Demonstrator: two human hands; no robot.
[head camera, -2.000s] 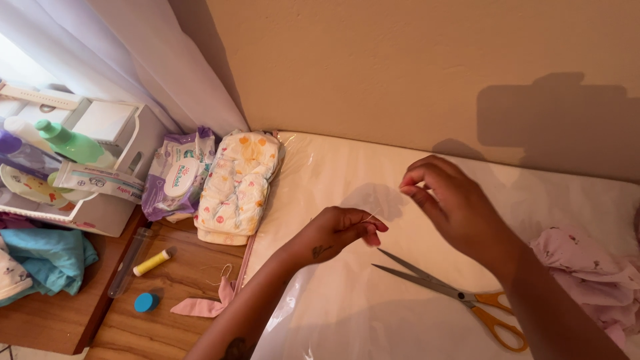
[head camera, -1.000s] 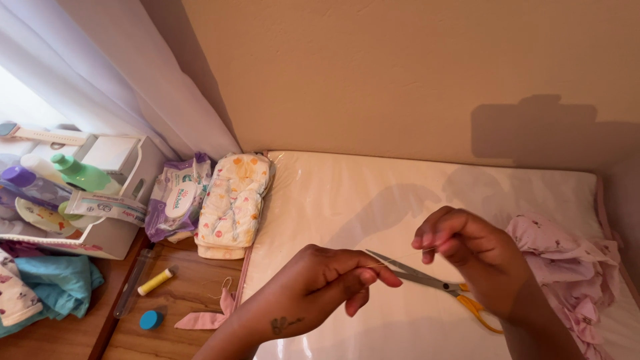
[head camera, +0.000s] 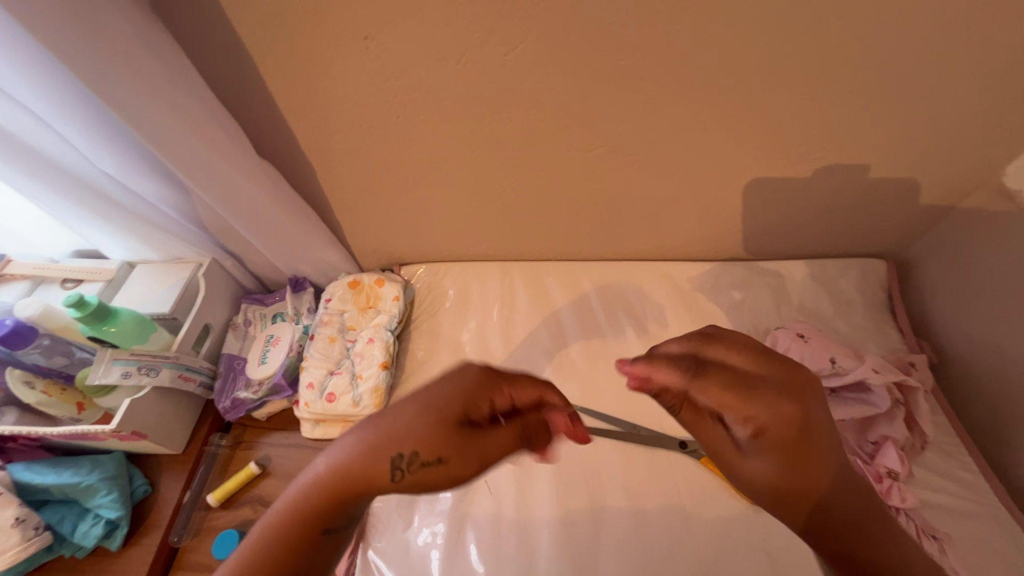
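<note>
My left hand (head camera: 496, 420) is over the middle of a plastic-covered changing mat (head camera: 512, 320), thumb and fingertips pinched together and blurred. Facing it from the right is my right hand (head camera: 736, 416), its fingertips also close together. Whether a thread or anything else is between the fingers of either hand cannot be made out. Beneath and between the hands, scissors (head camera: 640, 434) with orange handles lie on the mat, blades partly spread, handles mostly hidden by my right hand. A pink garment (head camera: 872, 400) lies crumpled at the mat's right side.
Left of the mat are a diaper (head camera: 352, 352), a wipes pack (head camera: 268, 344) and a white caddy (head camera: 172, 416) with bottles. On the wooden surface lie a yellow tube (head camera: 234, 484), a blue cap (head camera: 227, 544), a clear tube (head camera: 200, 488) and teal cloth (head camera: 80, 496). A wall stands behind.
Two seconds ago a thin thread showed at my left fingers; it cannot be made out now. My right hand now covers most of the scissors' handles. The view has shifted.
</note>
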